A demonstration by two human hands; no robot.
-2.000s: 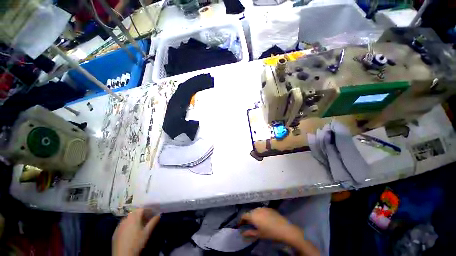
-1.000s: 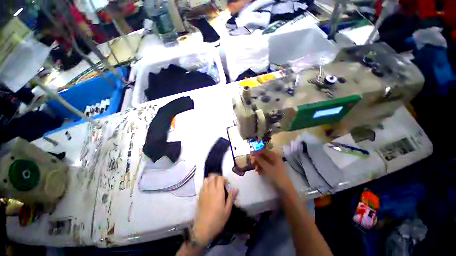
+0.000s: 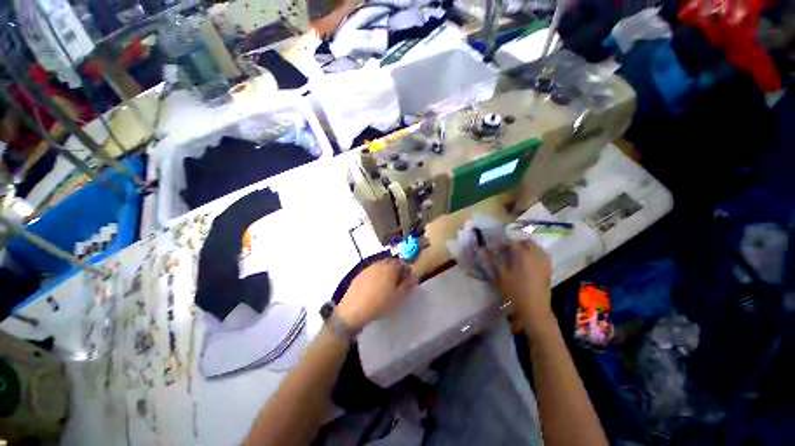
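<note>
My left hand (image 3: pixel 377 292) lies flat on a black curved piece (image 3: pixel 356 272) just in front of the needle of the cream sewing machine (image 3: pixel 488 139); most of the piece is hidden under it. A bright blue part (image 3: pixel 407 247) shows at the needle, beyond my fingertips. My right hand (image 3: pixel 516 272) is on the light grey stack (image 3: pixel 475 244) right of the needle; its fingers cover part of the stack, and whether they grip a piece is unclear. A black C-shaped pile (image 3: pixel 228 261) and a light grey stack (image 3: pixel 253 341) lie at left.
A white basket (image 3: pixel 321 139) of black pieces stands behind the table, with a blue bin (image 3: pixel 52 253) at far left. A pen (image 3: pixel 549 226) lies right of the grey stack. A phone (image 3: pixel 594 314) with a bright orange picture is beyond the right table edge. Dark and grey cloth hangs below the front edge.
My left hand has moved up to the needle area with the black piece. My right hand has moved from the needle to the grey stack. The camera view has turned right.
</note>
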